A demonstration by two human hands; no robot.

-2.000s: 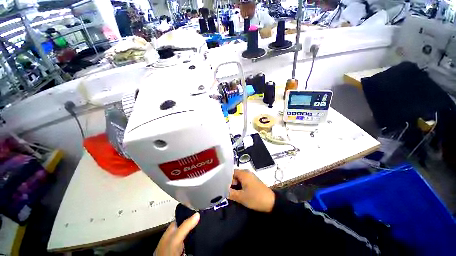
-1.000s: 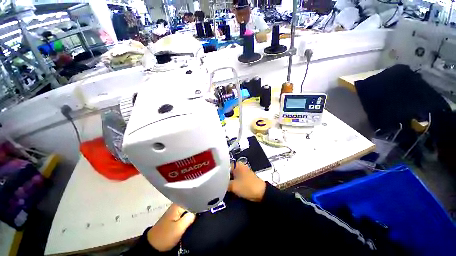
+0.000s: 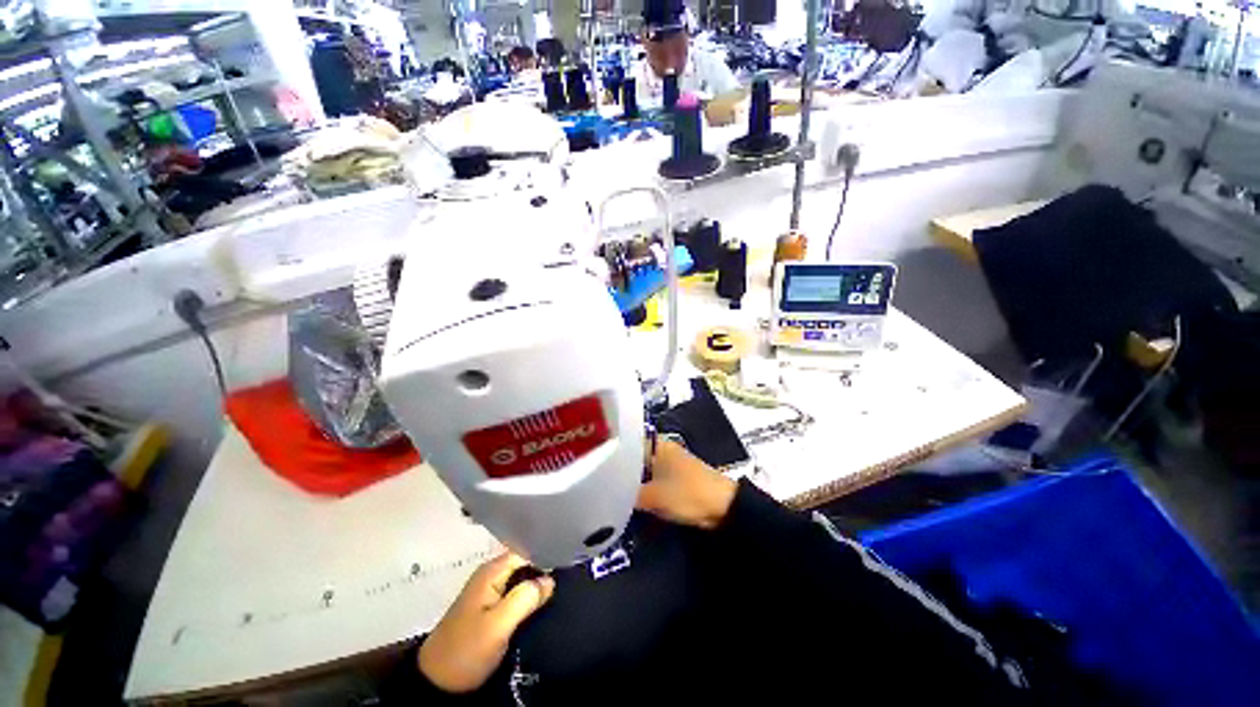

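The white sewing machine head (image 3: 518, 414) with its red label stands in front of me. A small shiny clamp (image 3: 609, 561) shows below its lower end, over the black garment (image 3: 622, 628). My left hand (image 3: 484, 622) grips the garment's edge left of the clamp, thumb on top. My right hand (image 3: 684, 486) is at the right side of the head, fingers bent at the cloth; its fingertips are partly hidden by the head. The needle is hidden.
A smartphone (image 3: 702, 425), tape roll (image 3: 721, 348) and control panel (image 3: 832, 310) lie or stand on the table (image 3: 297, 580) to the right. A red cloth (image 3: 311, 442) is at left. A blue crate (image 3: 1078, 553) is at lower right. A person (image 3: 677, 69) is beyond the partition.
My left hand has moved from low beside the cloth onto its left edge. My right hand stays close to the head's right side. The view has shifted slightly.
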